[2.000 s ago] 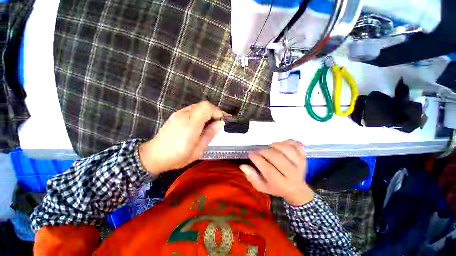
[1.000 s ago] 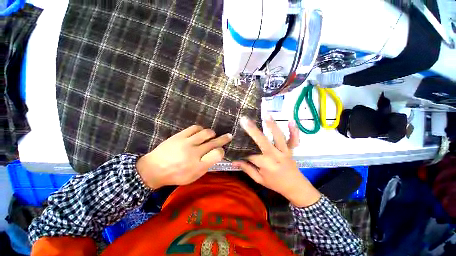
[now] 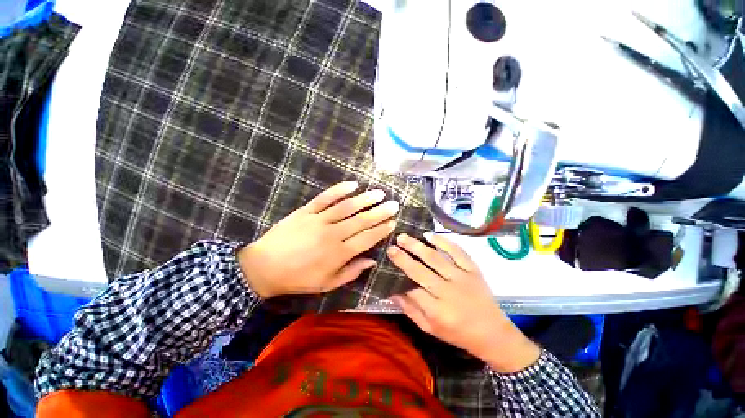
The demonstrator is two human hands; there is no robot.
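Observation:
The dark plaid garment panel (image 3: 237, 122) lies flat left of and under the sewing machine head (image 3: 433, 73). My left hand (image 3: 323, 241) rests flat on the panel, fingers spread a little toward the needle area. My right hand (image 3: 449, 294) lies beside it, fingertips on the panel's right part near the front table edge. Neither hand grips anything that I can see. A curved shiny guard (image 3: 531, 175) hides much of the needle area. The black piece seen earlier at the panel's edge is not visible.
Scissors with green and yellow loops (image 3: 546, 237) lie right of the needle, partly hidden by the head. A black bundle (image 3: 625, 243) lies farther right. Crumpled plaid panels (image 3: 28, 139) are at the left table edge. A blue crate (image 3: 45, 306) is below the left front edge.
Both hands moved onto the panel and flattened there; the right came from the table edge. The panel's lower edge now reaches over the front table edge. The view shifted, showing more of the machine head.

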